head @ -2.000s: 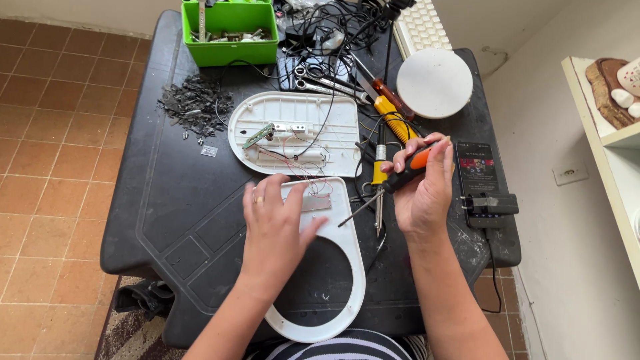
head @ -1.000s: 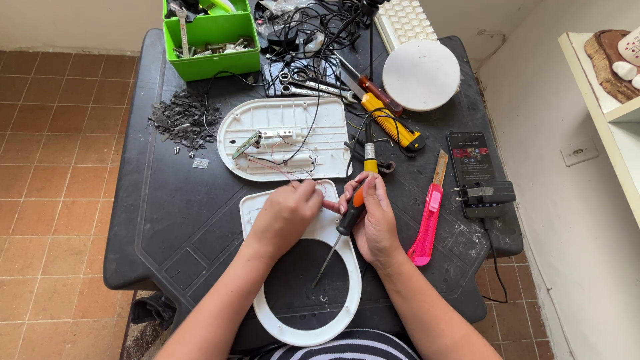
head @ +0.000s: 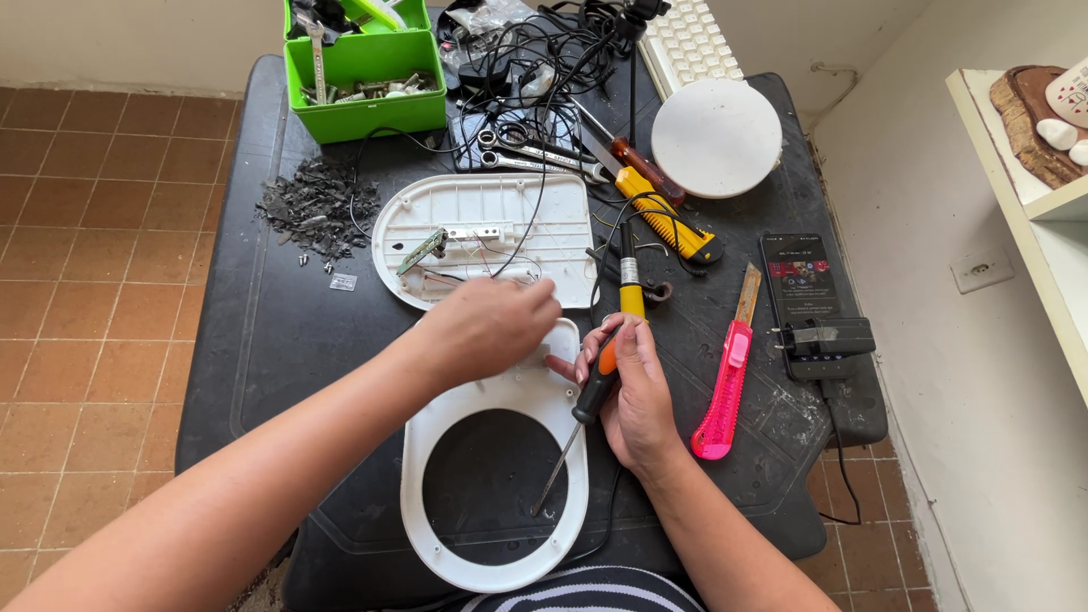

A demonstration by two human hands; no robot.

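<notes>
My right hand (head: pixel 633 395) holds a black and orange screwdriver (head: pixel 595 391), its shaft slanting down over the opening of a white plastic ring-shaped housing part (head: pixel 412 501). A right fingertip rests near that part's upper end. My left hand (head: pixel 489 327) is over the top of the same part; its fingertips are close together, and whether they hold anything is hidden. Beyond it lies a white ribbed plastic shell (head: pixel 561 204) with a green circuit board (head: pixel 422 251) and thin wires. A yellow-handled soldering iron (head: pixel 631 293) lies just past my right hand.
A pink utility knife (head: pixel 722 391), a phone (head: pixel 799 263) and a black charger (head: pixel 829 337) lie right. Behind are a yellow utility knife (head: pixel 659 212), wrenches (head: pixel 544 157), a white disc (head: pixel 716 138), tangled cables (head: pixel 552 64) and a green toolbox (head: pixel 370 119). Black scraps (head: pixel 319 208) lie left.
The left hand, spread over the ring-shaped part two seconds ago, now has its fingers drawn together near the shell. The right hand has lowered the screwdriver, whose tip now points down over the opening.
</notes>
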